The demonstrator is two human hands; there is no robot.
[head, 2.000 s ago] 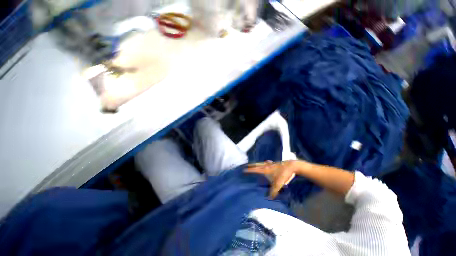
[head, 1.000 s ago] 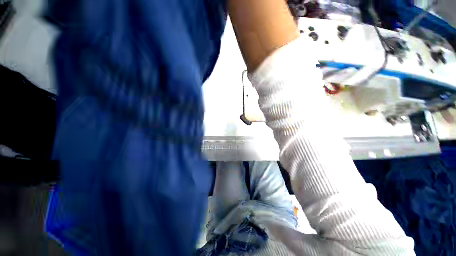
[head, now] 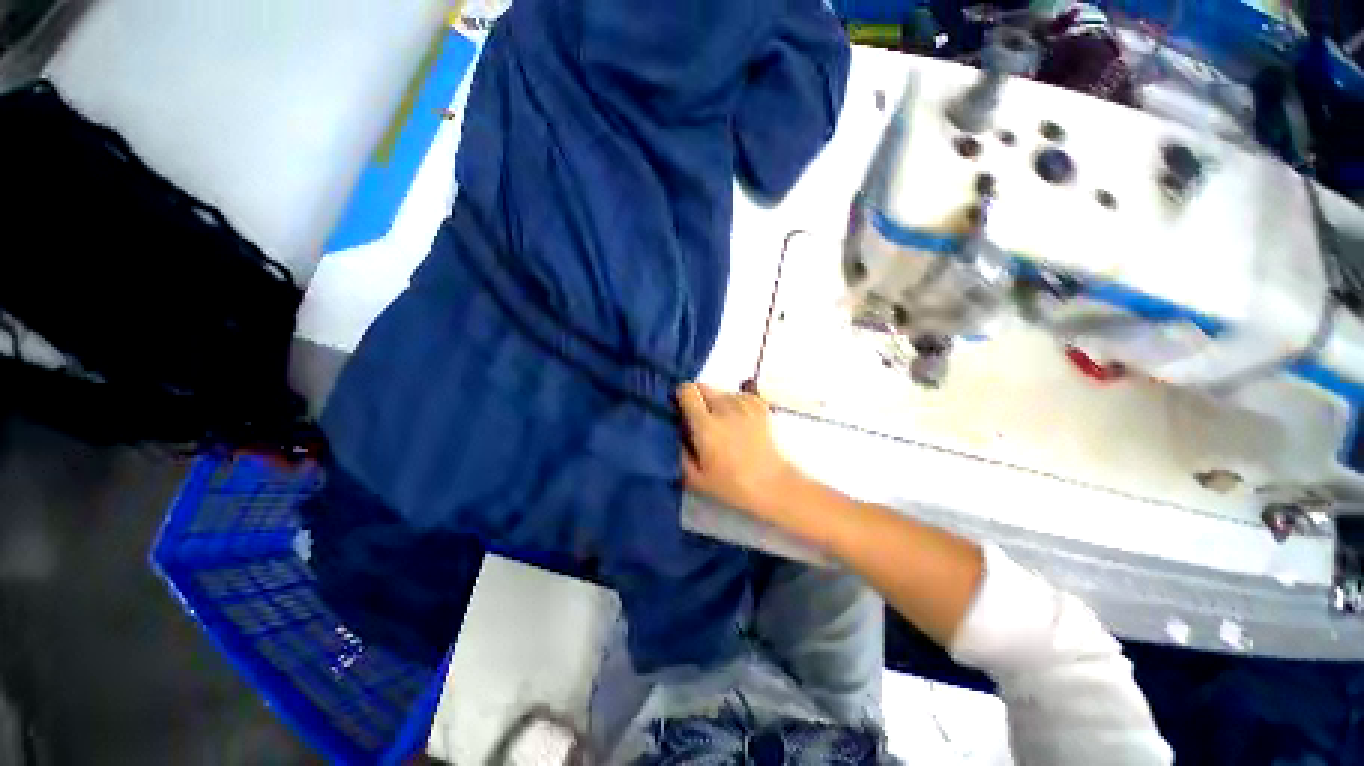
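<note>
A navy garment (head: pixel 554 299) with a puckered waistband lies spread over the left part of the white machine table (head: pixel 928 464). Its lower part hangs over the front edge onto my lap. My right hand (head: pixel 733 449) grips the right end of the waistband, beside the table's front edge. My left hand is not in view. A small blurred pale shape shows at the bottom edge, too unclear to name.
A white sewing machine head (head: pixel 1077 225) with a blue stripe stands on the right. A blue crate (head: pixel 269 599) with navy cloth is at lower left, beside a white seat board (head: pixel 516 644). Black cloth (head: pixel 135 285) hangs at left. A red loop (head: pixel 1095 364) lies under the machine head.
The garment, held up close at the left a second ago, now lies on the table. My right hand has come back towards me and is at the waistband's end.
</note>
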